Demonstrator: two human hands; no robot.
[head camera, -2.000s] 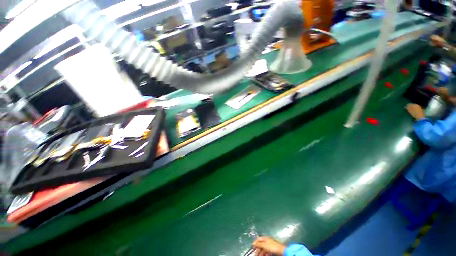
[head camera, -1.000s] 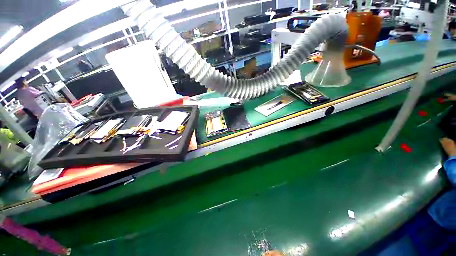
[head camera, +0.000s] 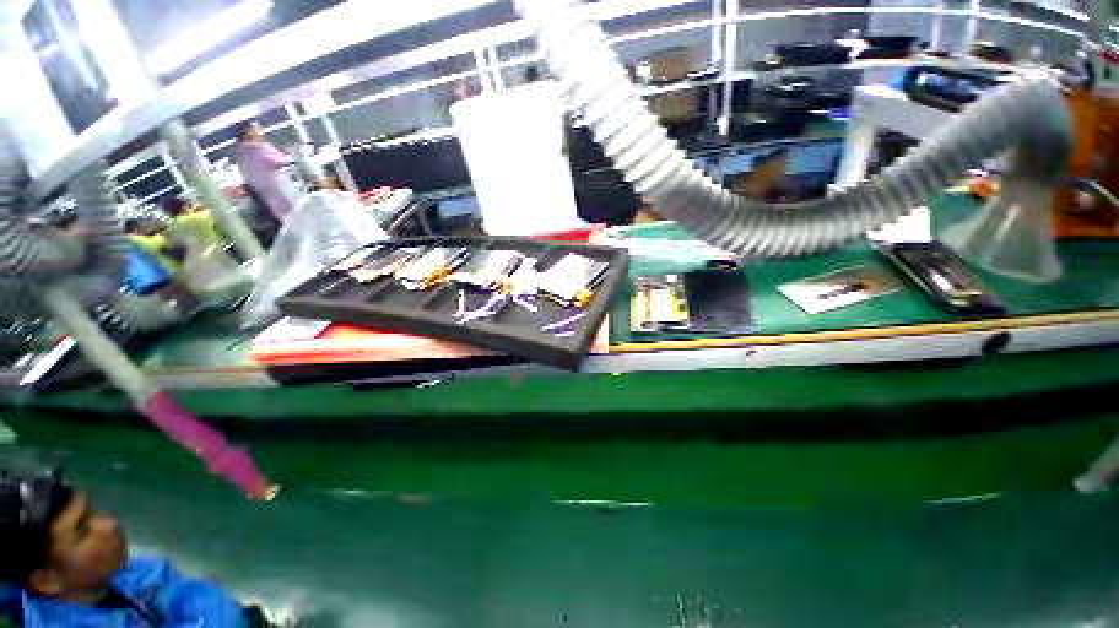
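Note:
Neither of my hands is in the picture. Nearest in front of me is the glossy green bench top (head camera: 491, 540), with pale scratches at the bottom edge. On the raised shelf beyond it a black tray (head camera: 423, 321) lies tilted on a red-orange piece (head camera: 368, 348). The tray holds flat silver-white pieces (head camera: 566, 276) with yellow edges and loose white strips. Right of the tray lie a small white-and-yellow piece (head camera: 659, 303), a dark flat piece (head camera: 719, 302), a pale card (head camera: 839, 290) and an open dark unit (head camera: 940, 277).
A grey ribbed hose (head camera: 785, 229) with a pale cone hood (head camera: 1012, 229) hangs over the shelf. A pink-wrapped post end (head camera: 209, 449) reaches down at the left. A person in blue (head camera: 135, 595) is at the lower left. A clear plastic bag (head camera: 307, 252) lies beside the tray.
The view has swung left, so the tray and hose sit further right. My hand, with a thin tool at first, has left the bottom edge. The person at the lower left has come into view.

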